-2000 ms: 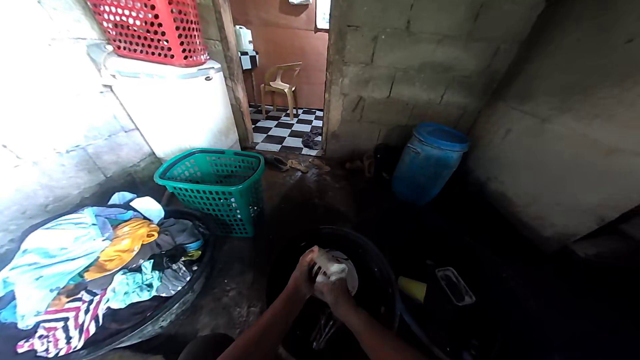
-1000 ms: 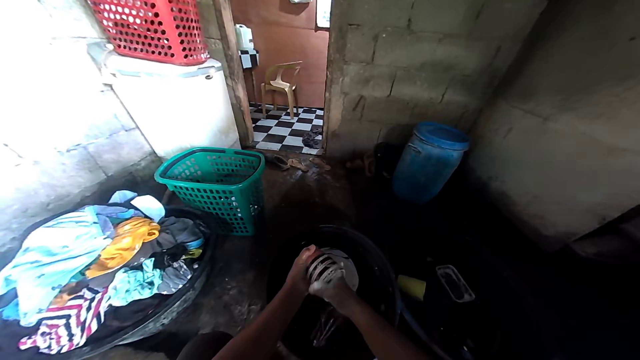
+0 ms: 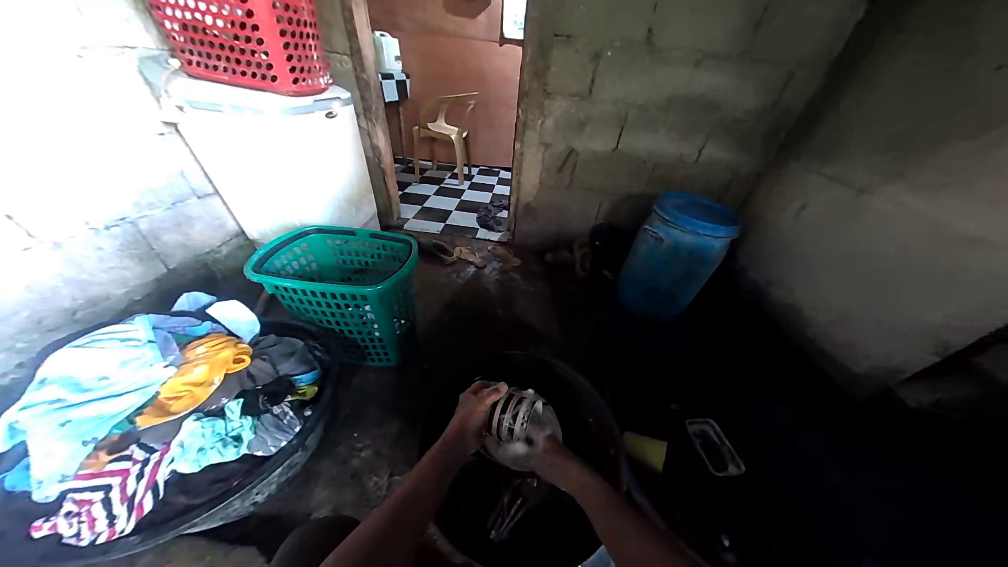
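Note:
Over a round dark tub (image 3: 587,394) at the lower middle, my left hand (image 3: 477,411) grips the left edge of a striped, dark-and-white wet cloth (image 3: 515,416). My right hand (image 3: 535,450), covered in white suds, presses on the cloth's lower right side. Foamy, pale water surrounds the cloth. Below my hands, more striped fabric (image 3: 508,516) shows dimly in the tub. The fingers of my right hand are blurred and partly hidden by foam.
A wide black basin (image 3: 268,480) piled with clothes (image 3: 94,394) stands at left. Behind are a green plastic basket (image 3: 370,315), a white appliance (image 3: 291,165) with a red basket (image 3: 252,47), and a blue drum (image 3: 673,260). A yellow container (image 3: 646,451) and a tray (image 3: 715,447) lie right.
My hands were close together around the cloth; now they are farther apart, with more of its striped surface showing between them.

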